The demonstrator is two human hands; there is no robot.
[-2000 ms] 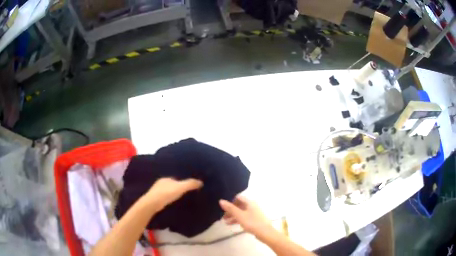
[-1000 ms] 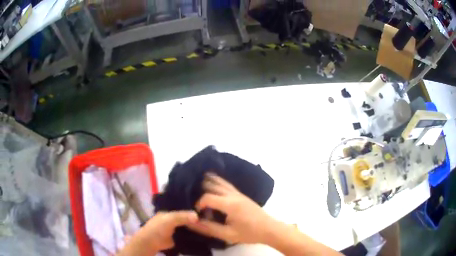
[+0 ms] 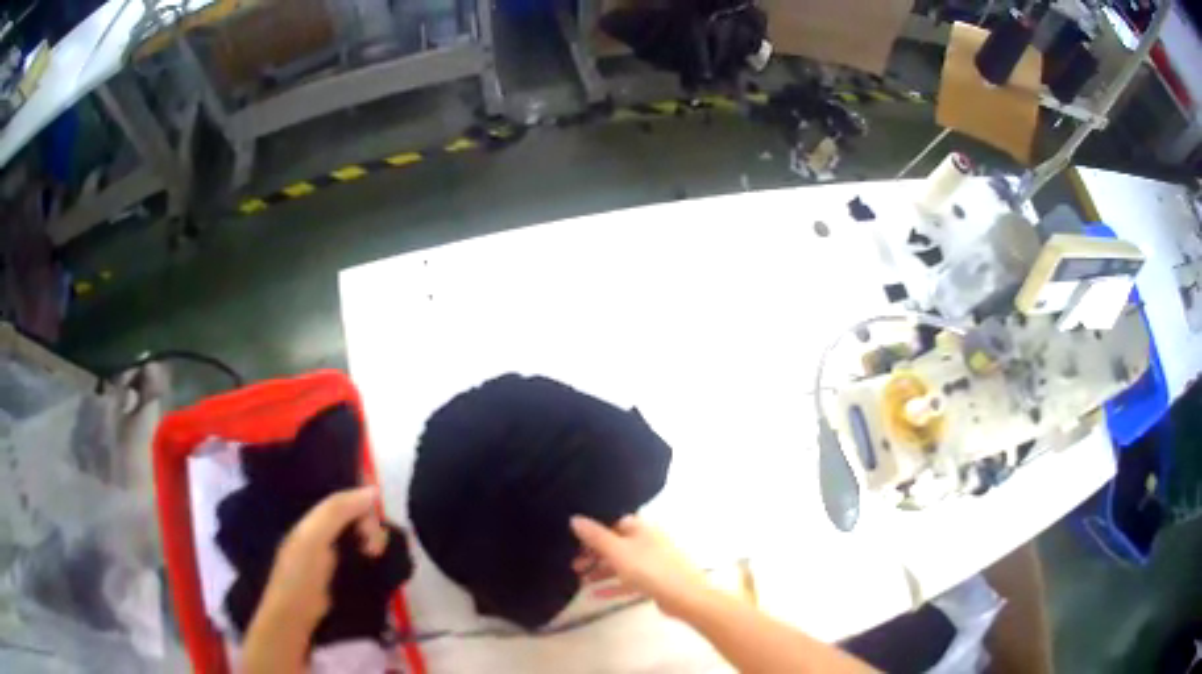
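A bundle of black garment pieces [image 3: 521,481] lies on the white table [image 3: 633,303]. My right hand [image 3: 626,553] is at its lower right edge, with fingertips on or just over the cloth; whether it grips is unclear. My left hand [image 3: 336,533] is over the red plastic basket [image 3: 257,406], on a second bunch of black cloth [image 3: 297,461], with its fingers closed around part of it. A thin dark tie strip [image 3: 475,632] lies along the table's front edge, partly hidden by the black bundle.
The industrial sewing machine [image 3: 975,395] stands on the table's right, with a control display [image 3: 1081,274]. Pale sheets [image 3: 207,507] lie in the basket. A clear plastic bag [image 3: 66,527] is at far left. Blue plastic bins [image 3: 1136,408] are beyond the machine. An open carton sits below the table at lower right.
My hands were together on the black cloth and have moved apart. My left hand has moved left with a bunch of cloth into the basket. The other bundle remains on the table.
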